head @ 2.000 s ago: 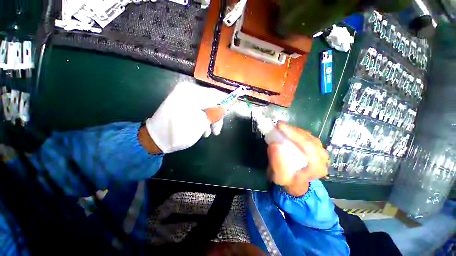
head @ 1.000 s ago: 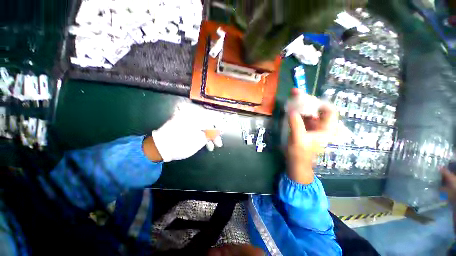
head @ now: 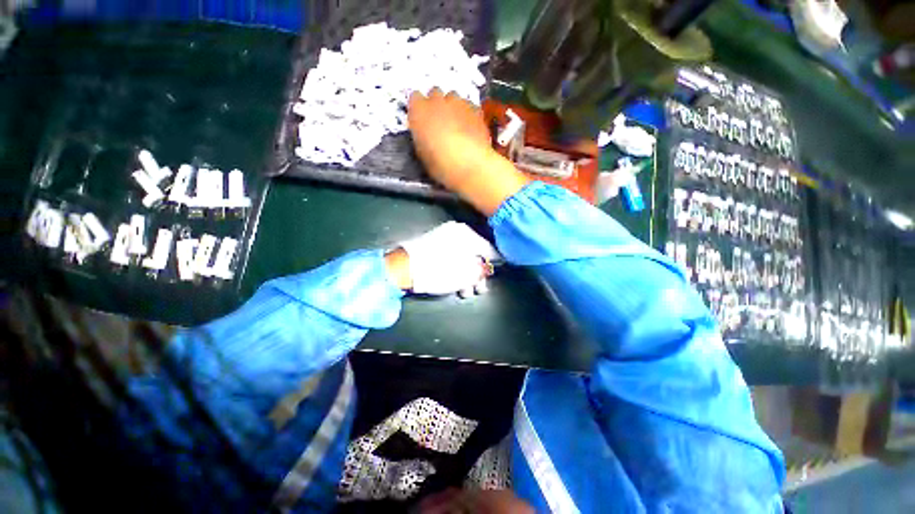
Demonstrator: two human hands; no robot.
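My right hand (head: 451, 141), bare, reaches over the heap of white plastic housings (head: 371, 85) in the black textured bin (head: 401, 171); its fingertips are at the heap's right side, and whether they grip a piece cannot be told. My left hand (head: 446, 261), in a white glove, is over the dark green bench below the bin, fingers curled; a small pinkish spot shows at its fingertips, and what it holds is unclear. The orange-brown fixture (head: 582, 181) is partly hidden by my right arm, with a white piece (head: 510, 131) on it.
The olive-green press head (head: 572, 60) hangs over the fixture. Right of it are a crumpled wipe (head: 630, 137) and a blue tube (head: 631, 191). Filled blister trays (head: 737, 206) stand at right, a partly filled clear tray (head: 150, 226) at left.
My right hand has moved left from beside the fixture to the housing heap and no longer holds the bottle. My left hand stays low over the bench. The view has shifted left.
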